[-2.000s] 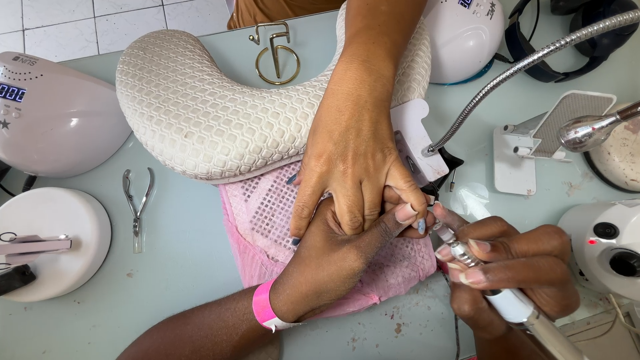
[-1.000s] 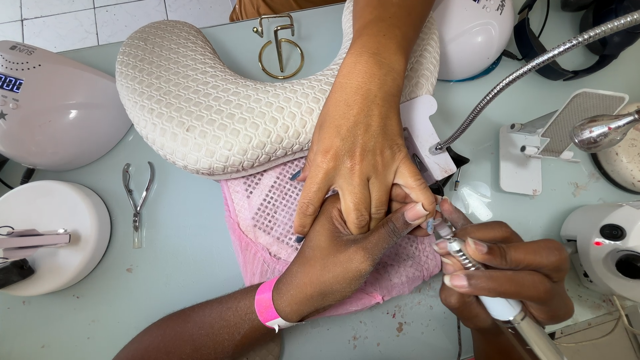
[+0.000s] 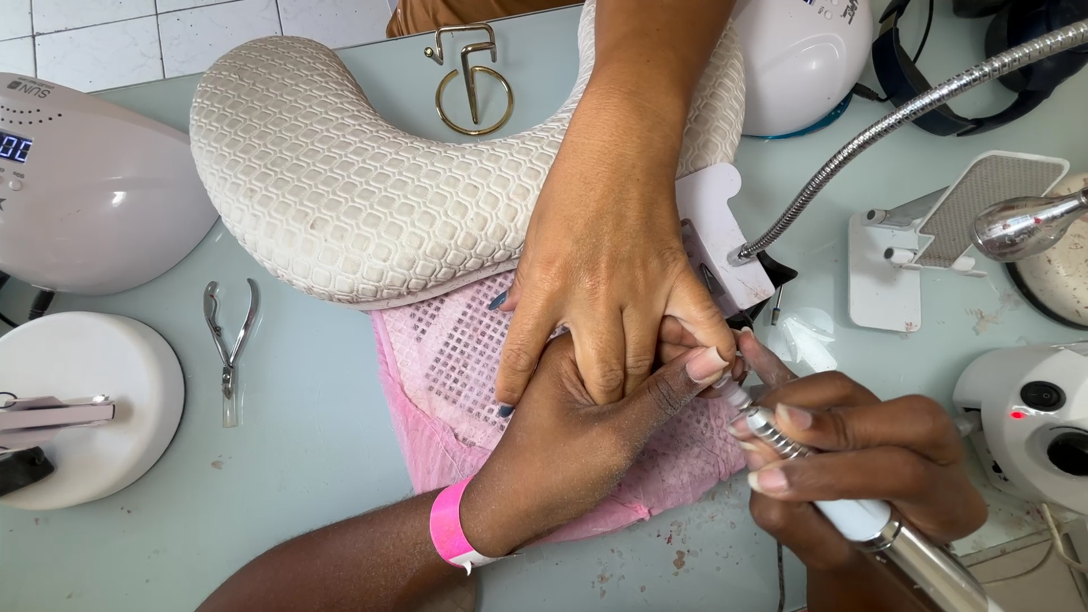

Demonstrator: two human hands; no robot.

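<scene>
My left hand, with a pink wristband, grips a finger of another person's hand, its thumb at the fingertip. My right hand holds an electric nail drill handpiece like a pen, tip pointing up and left at that held finger. Where exactly the bit touches is hidden by fingers. The other person's hand lies palm down above my left hand, dark polish showing on some nails. Under the hands is a mesh-topped dust collector wrapped in pink material.
A cream textured arm cushion curves behind the hands. Cuticle nippers lie at left between nail lamp and white round base. A flexible metal lamp neck, phone stand and white machine stand at right.
Both my hands stay at the other person's finger, with the drill handpiece still in my right hand. The handpiece's angle shifts only slightly.
</scene>
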